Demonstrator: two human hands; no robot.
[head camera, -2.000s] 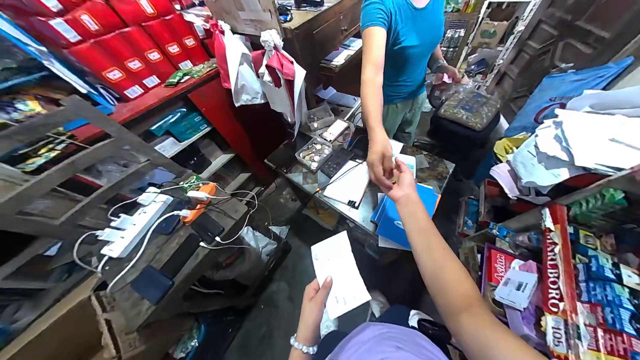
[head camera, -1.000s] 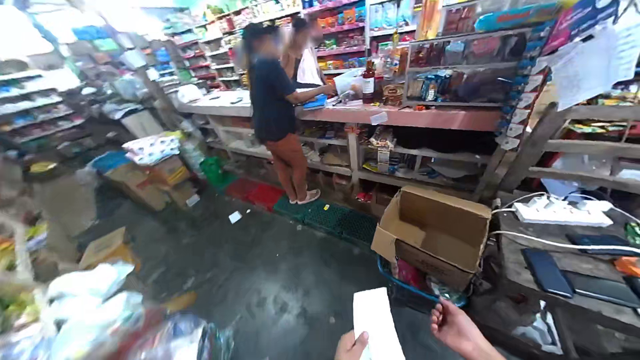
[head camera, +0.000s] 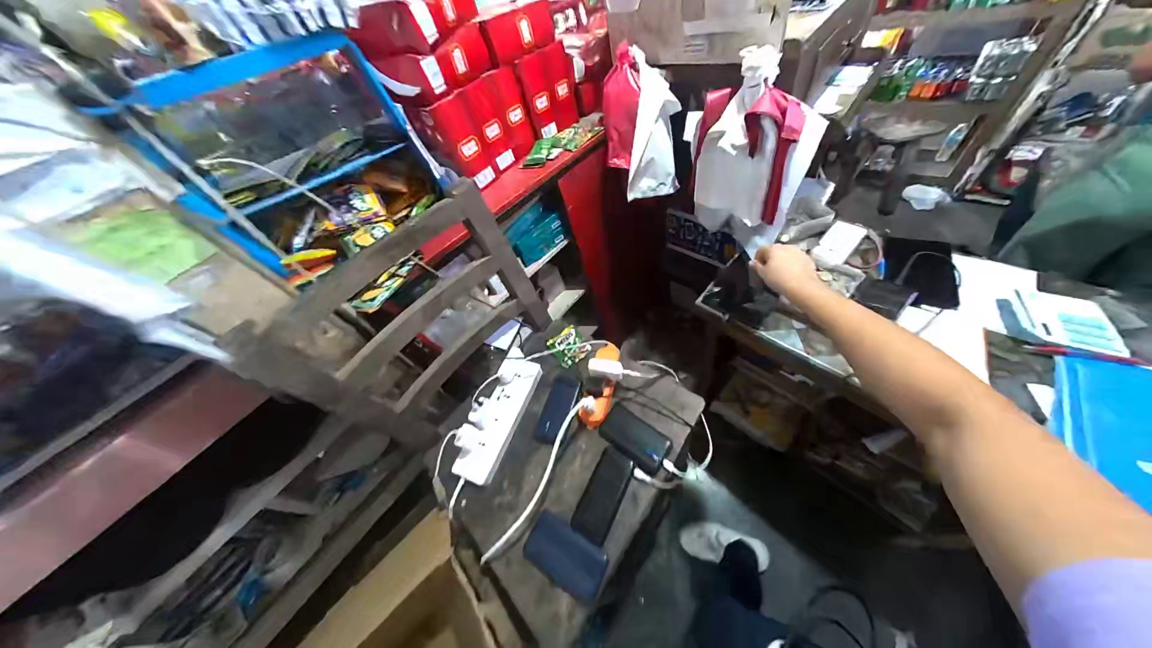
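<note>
My right hand (head camera: 785, 268) reaches out over the back left corner of the cluttered desk, its fingers curled at the lower end of a hanging white and red plastic bag (head camera: 742, 166). Whether the fingers grip anything there cannot be made out. Near the hand on the desk lie a white phone-like item (head camera: 839, 243) and a dark pouch or case (head camera: 920, 270). My left hand is out of the picture, and so is the paper it held earlier.
A wooden chair (head camera: 423, 310) carries a white power strip (head camera: 498, 420), an orange adapter (head camera: 598, 407), several phones (head camera: 601, 495) and loose cables. Red boxes (head camera: 468, 126) are stacked behind it. An open cardboard box (head camera: 405, 594) stands below. A blue folder (head camera: 1107, 423) lies at right.
The view has swung far round from the shop floor to the desk. My right arm now stretches forward over the desk. My left hand and its white paper have gone out of view.
</note>
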